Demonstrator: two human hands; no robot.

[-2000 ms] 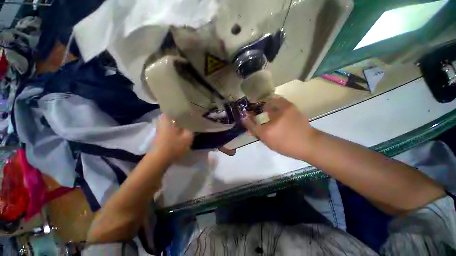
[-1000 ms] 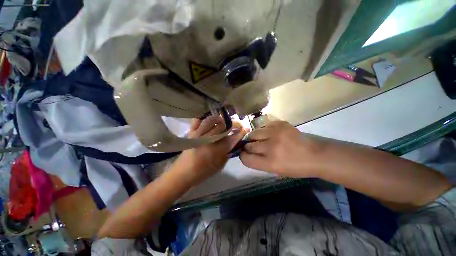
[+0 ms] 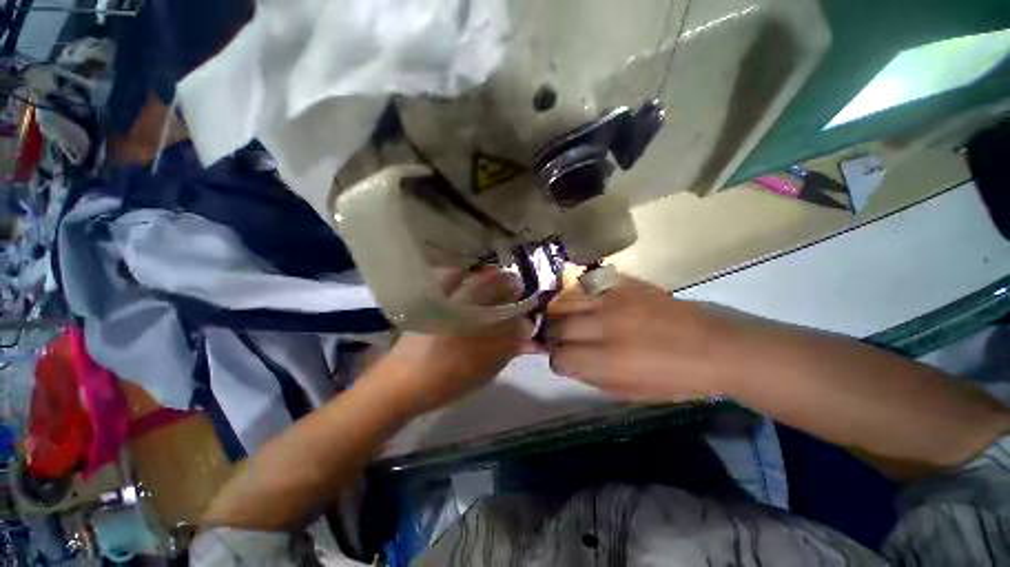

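Observation:
The cream sewing machine head (image 3: 487,122) has a yellow warning triangle and a lit needle area. My left hand (image 3: 460,343) is under and beside the machine's curved guard, its fingers closed on the dark cloth edge near the presser foot (image 3: 543,260). My right hand (image 3: 620,332) is just right of the needle, fingertips pinching the same dark cloth from the other side. The two hands nearly touch. The light grey-white and navy garment (image 3: 238,277) spreads left from the machine. The fingertips and the gripped edge are partly hidden and blurred.
White cloth (image 3: 343,66) drapes over the machine head. A pink pen (image 3: 779,185) and pale tag (image 3: 862,181) lie on the bed to the right, with a black object (image 3: 991,172) at the right edge. A red and pink bag (image 3: 72,404) is at left. The table has a green edge (image 3: 554,421).
Since the oldest frame, my left hand has moved right, from the cloth left of the machine to the needle area. My right hand has come slightly down and stays beside the needle. The view has shifted slightly.

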